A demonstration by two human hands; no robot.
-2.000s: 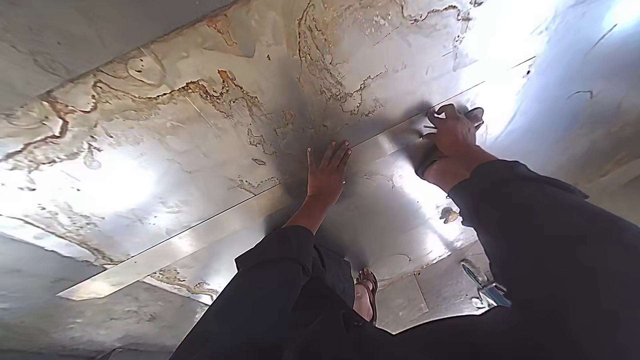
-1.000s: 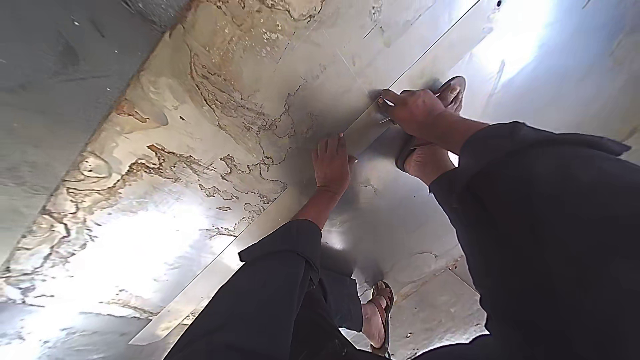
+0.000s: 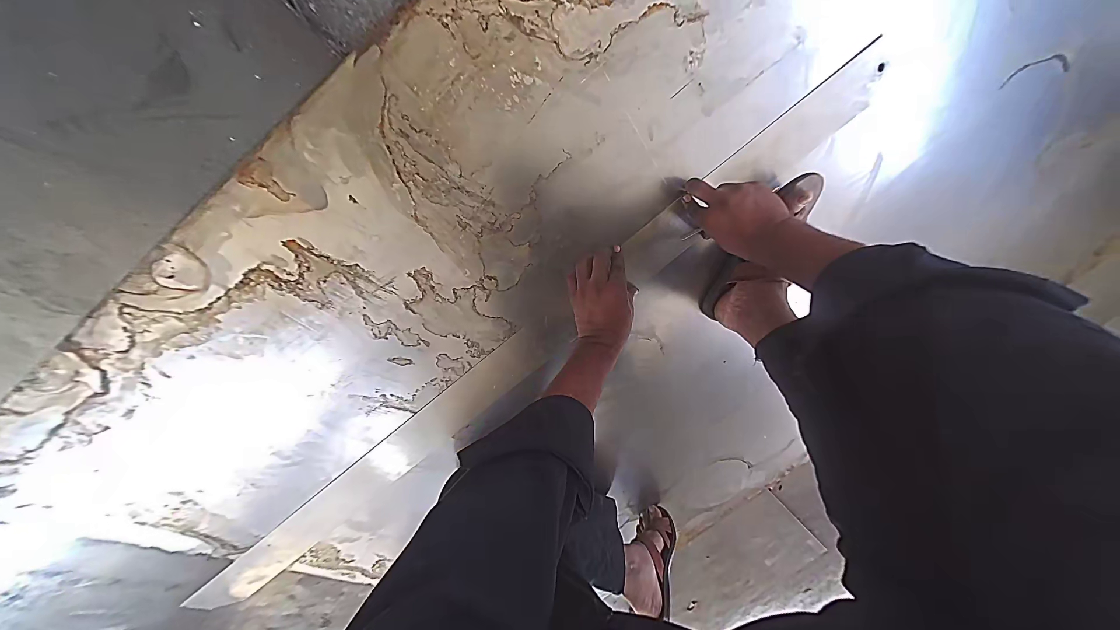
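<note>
A long flat metal straightedge [image 3: 464,411] lies diagonally across a stained metal sheet [image 3: 490,149]. My left hand [image 3: 602,297] presses on it near its middle, palm down, with the fingertips at its upper edge. Farther up the strip, my right hand [image 3: 739,214] is curled with thumb and finger pinched at the same edge. Whatever small thing may be between those fingers is too hidden to name. A dark line runs along the straightedge's upper edge, beyond my right hand.
A sandalled foot [image 3: 757,302] rests beside and under my right hand. Another sandalled foot [image 3: 652,560] stands at the bottom centre. Darker grey floor [image 3: 114,114] borders the sheet at upper left. Bright glare covers parts of the sheet.
Both hands stay at the straightedge, the left one flat and the right one pinched at its edge. The view has turned and shifted between frames.
</note>
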